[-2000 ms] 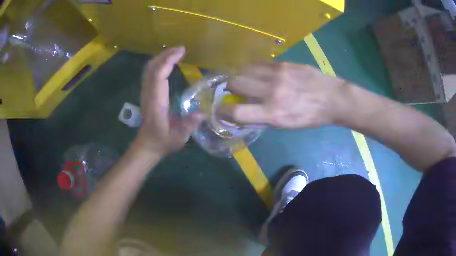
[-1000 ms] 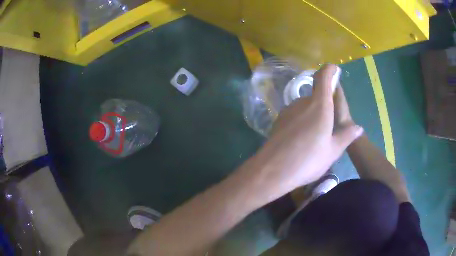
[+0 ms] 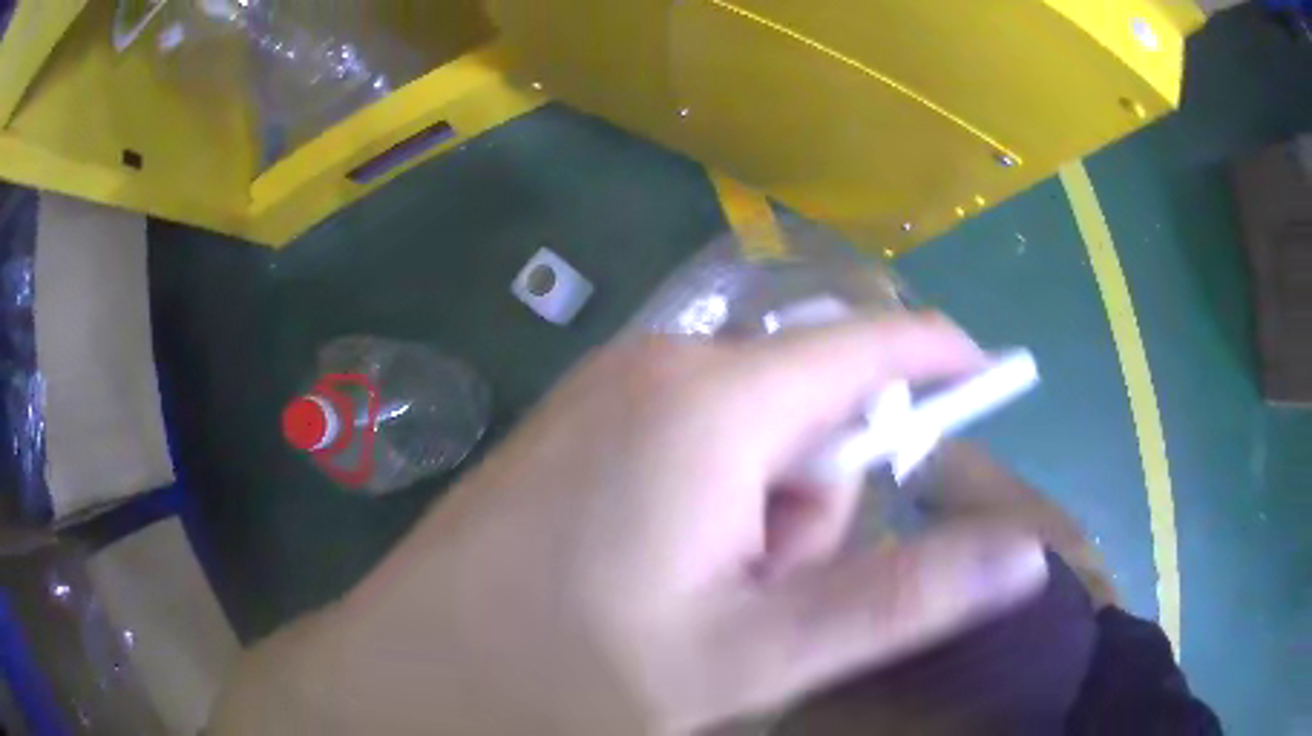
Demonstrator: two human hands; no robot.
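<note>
My left hand (image 3: 633, 532) is large and blurred in front of the camera. Its fingers are curled around a narrow white piece (image 3: 1000, 384) whose end sticks out past them; I cannot tell if it is the jug's handle. A clear jug (image 3: 705, 309) is behind and above this hand, its neck hidden. My right hand is mostly hidden behind the left; only a blurred part (image 3: 1014, 503) shows, and its grip cannot be seen. The small white square dispenser bottle (image 3: 568, 299) is on the green floor, its round opening showing.
A clear jug with a red cap (image 3: 432, 417) lies on the floor at the left. The yellow cabinet (image 3: 863, 130) and its open door (image 3: 216, 194) cross the top, with clear plastic behind the door's edge. Cartons (image 3: 94, 360) are at the left, another (image 3: 1281, 273) at the right.
My left hand has come closer to the camera, now covering the jug's neck and most of my right hand. The white piece now shows out past its fingers. The view has shifted slightly.
</note>
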